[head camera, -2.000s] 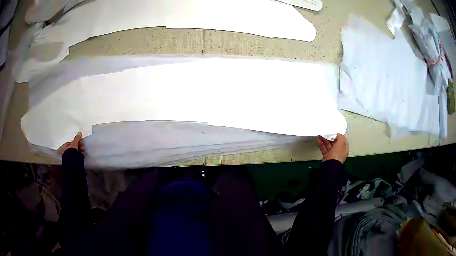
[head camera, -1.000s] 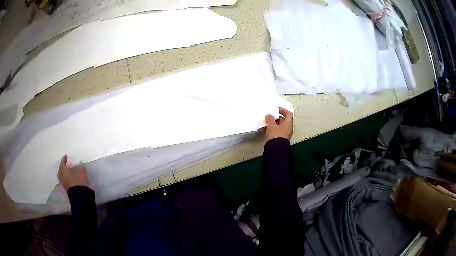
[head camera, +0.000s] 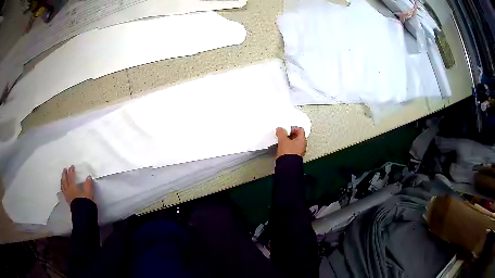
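Observation:
A long curved white pattern piece (head camera: pixel 190 119) lies over sheer bluish-white sheets (head camera: pixel 163 182) along the table's near edge. Slight ripples show in its left half. My left hand (head camera: pixel 77 185) rests on the piece's near edge at the left, fingers apart. My right hand (head camera: pixel 291 142) is at the piece's right end, thumb and fingers pinching its near corner. The sheer sheets stick out below the white piece between my hands, with several layered edges showing. What lies under my palms is hidden.
A second curved white piece (head camera: pixel 135 49) lies beyond the work, with a marked paper pattern (head camera: pixel 81 21) behind it. A rumpled bluish-white pile (head camera: pixel 347 54) and a tied bundle (head camera: pixel 415 19) lie at right. Grey cloth (head camera: pixel 385 233) and a brown roll (head camera: pixel 461 222) are below the table.
The view has swung to the right since the earliest frame. Since then ripples have appeared in the white piece's left half. My right hand has shifted slightly at the right end.

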